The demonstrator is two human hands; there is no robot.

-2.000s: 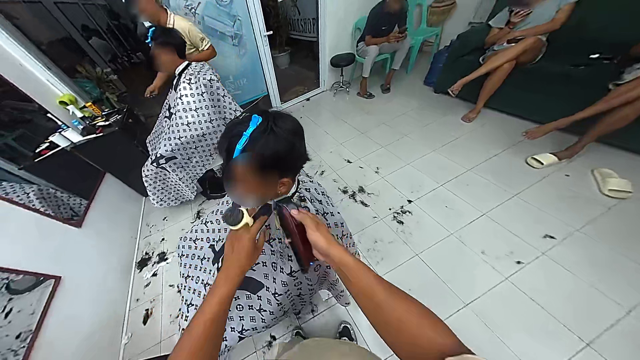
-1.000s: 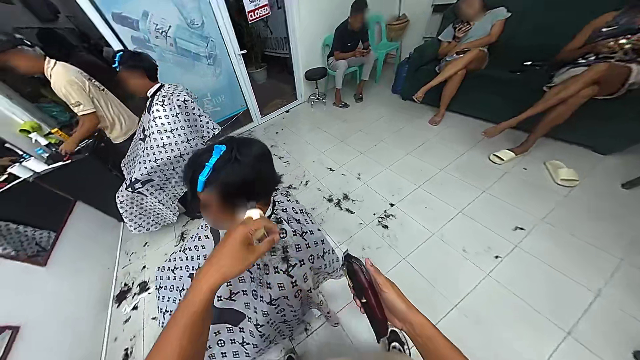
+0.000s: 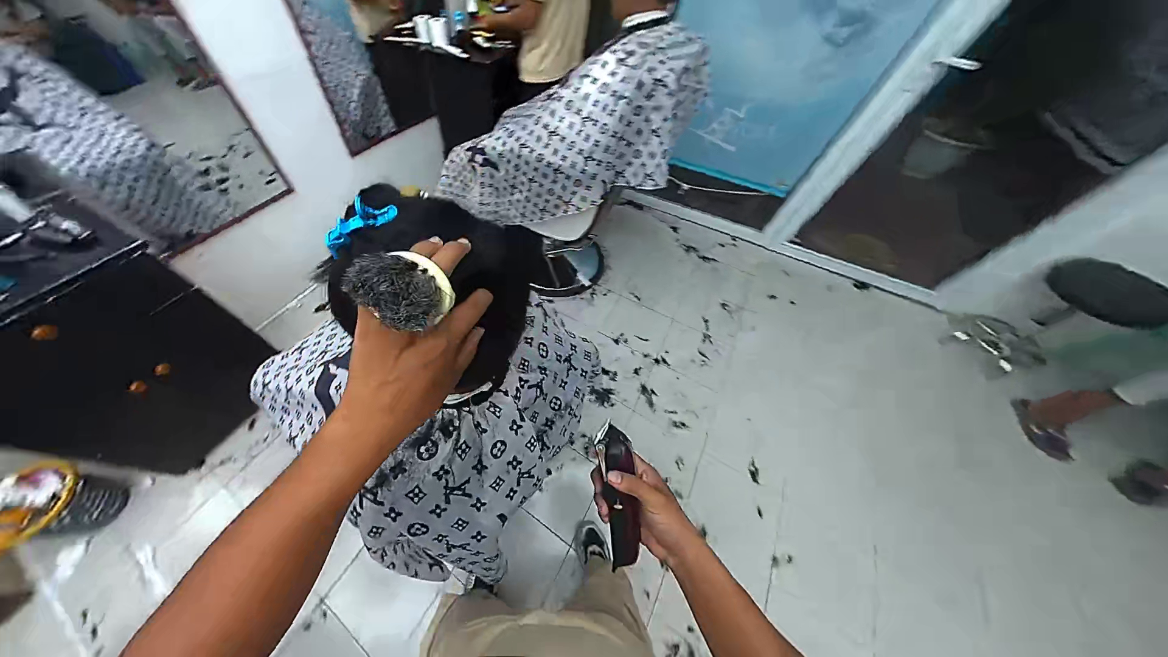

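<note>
My left hand (image 3: 411, 351) is on the dark hair (image 3: 484, 246) of a seated person, and a neck duster brush (image 3: 394, 290) with grey bristles and a pale rim is held in it, bristles facing up. A blue hair clip (image 3: 361, 223) grips the hair at the front left of the head. The person wears a white patterned barber cape (image 3: 438, 484). Lower right of the head, apart from it, my right hand (image 3: 646, 506) is closed around a dark red and black hair clipper (image 3: 620, 497), its metal blade pointing up.
Another person in a patterned cape (image 3: 584, 119) sits beyond, beside a co-worker at a dark counter. A dark cabinet (image 3: 109, 365) and wall mirror (image 3: 173, 109) stand left, with a yellow-rimmed basket (image 3: 55, 502) below. A round stool (image 3: 1109, 292) is at right. Cut hair lies on the tiles.
The view has swung left. My left hand with the brush has moved from beside the person's face onto the hair. My right hand still holds the clipper.
</note>
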